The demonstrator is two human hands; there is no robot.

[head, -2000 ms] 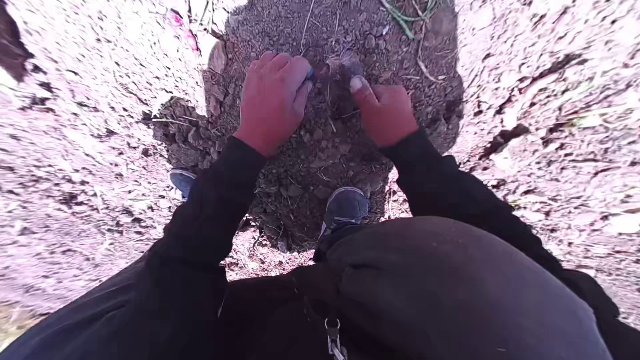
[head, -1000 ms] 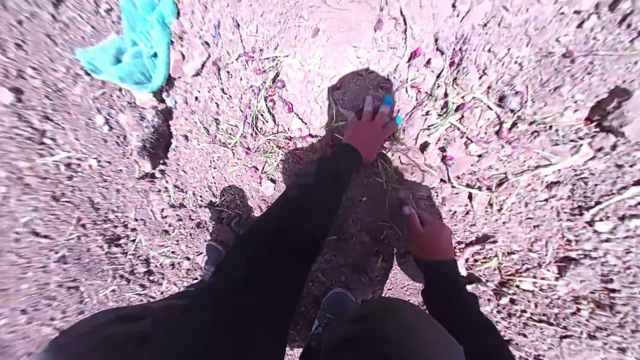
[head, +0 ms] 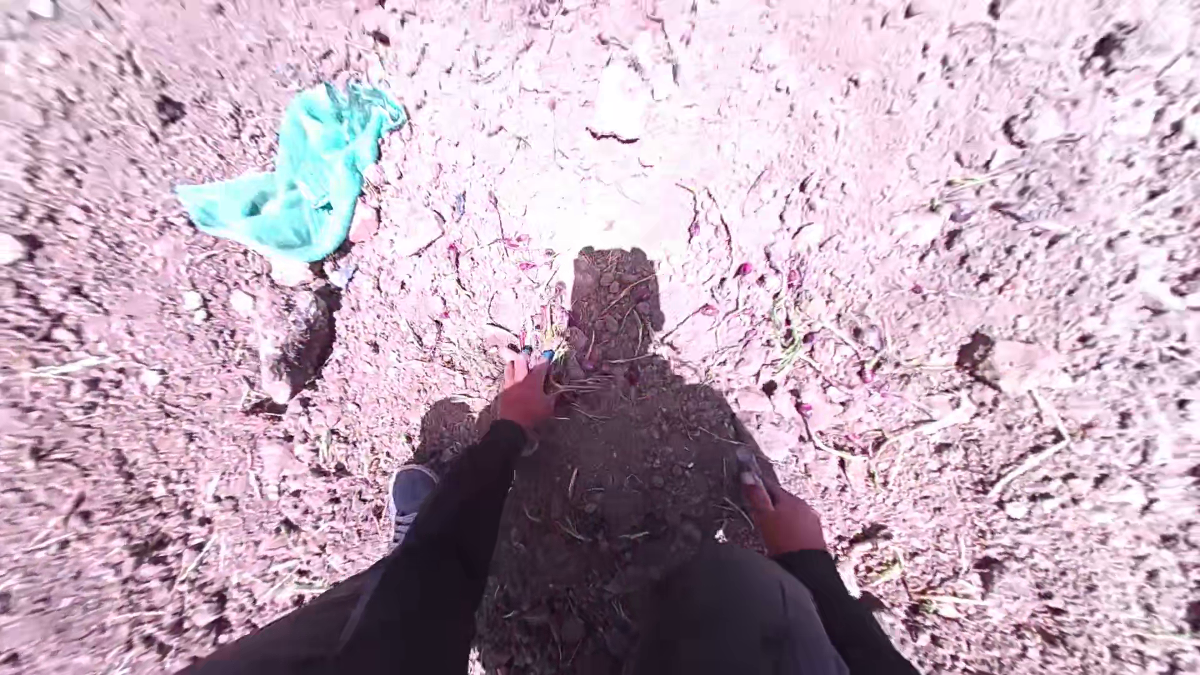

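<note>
In the head view my left hand (head: pixel 527 394) reaches down to the soil, its fingertips at a small tuft of pale dry stalks (head: pixel 555 342). Blue coverings show on some of its fingertips. Whether the fingers grip the stalks cannot be told. My right hand (head: pixel 789 521) is lower and to the right, over the shadow's edge, closed around a small greyish object (head: pixel 747 461) that sticks out past the thumb; its kind is unclear. Small purple-red bulbs or skins (head: pixel 743 269) lie scattered on the ground with thin stalks.
A turquoise mesh cloth or bag (head: pixel 314 178) lies crumpled at the upper left. Below it is a large clod or stone (head: pixel 292 347). Rough, cloddy soil surrounds my shoe (head: pixel 411 492), and green and dry stems (head: pixel 792 342) lie at the right.
My hands were close together two seconds ago, and are now apart. Since one second ago my left hand has moved left, to the stalks. The view has shifted considerably.
</note>
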